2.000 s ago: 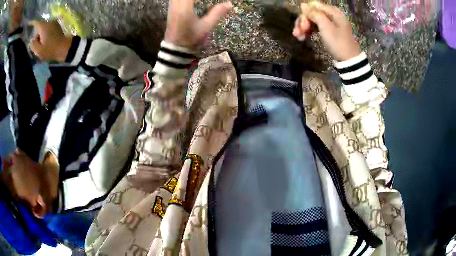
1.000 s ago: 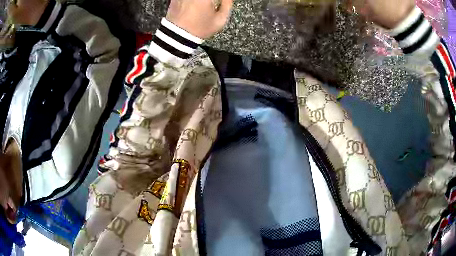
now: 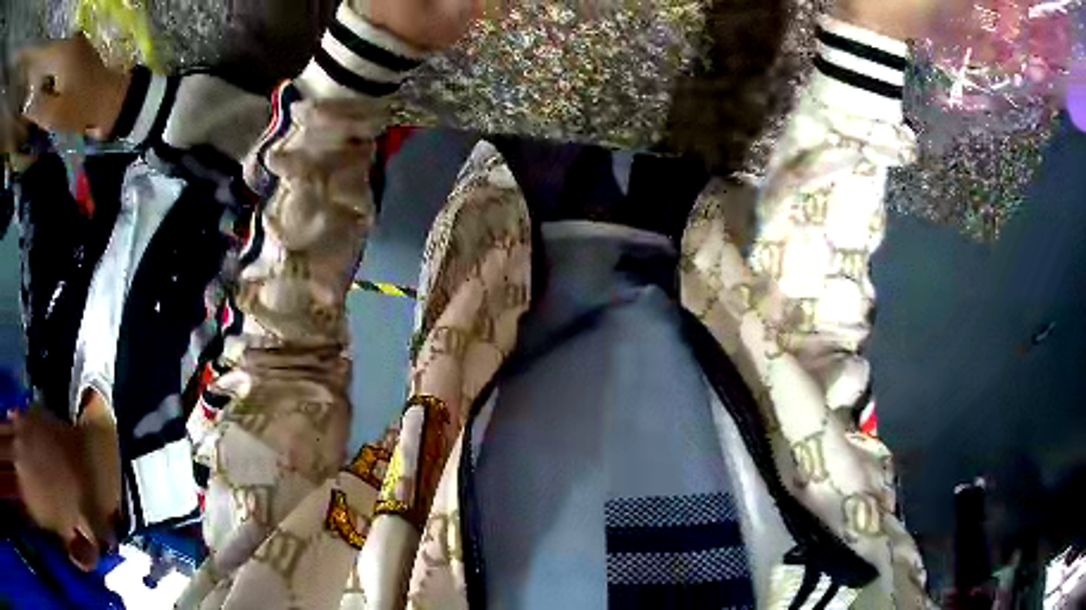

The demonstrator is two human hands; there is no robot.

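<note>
My left hand (image 3: 423,17) is cut off by the top edge, at the left of the table; only its wrist and heel show, so its fingers and any hold are hidden. My right hand (image 3: 879,14) is also cut off by the top edge, farther right, with only the wrist part in view. Clear wrapping with pink contents (image 3: 994,54) lies on the table at the top right, beside my right hand. The speckled grey table (image 3: 572,78) lies under and between my hands.
A neighbour in a black-and-white jacket is at the left, with a hand (image 3: 74,86) below a yellow bundle (image 3: 119,24). A purple object (image 3: 1075,95) is at the right edge. Yellow-and-black tape (image 3: 384,288) marks the grey-blue floor. The table's near edge runs in front of my jacket.
My right hand has moved from the table to the top edge, and its fingers have left the view. My left hand has moved up and left, out past the top edge.
</note>
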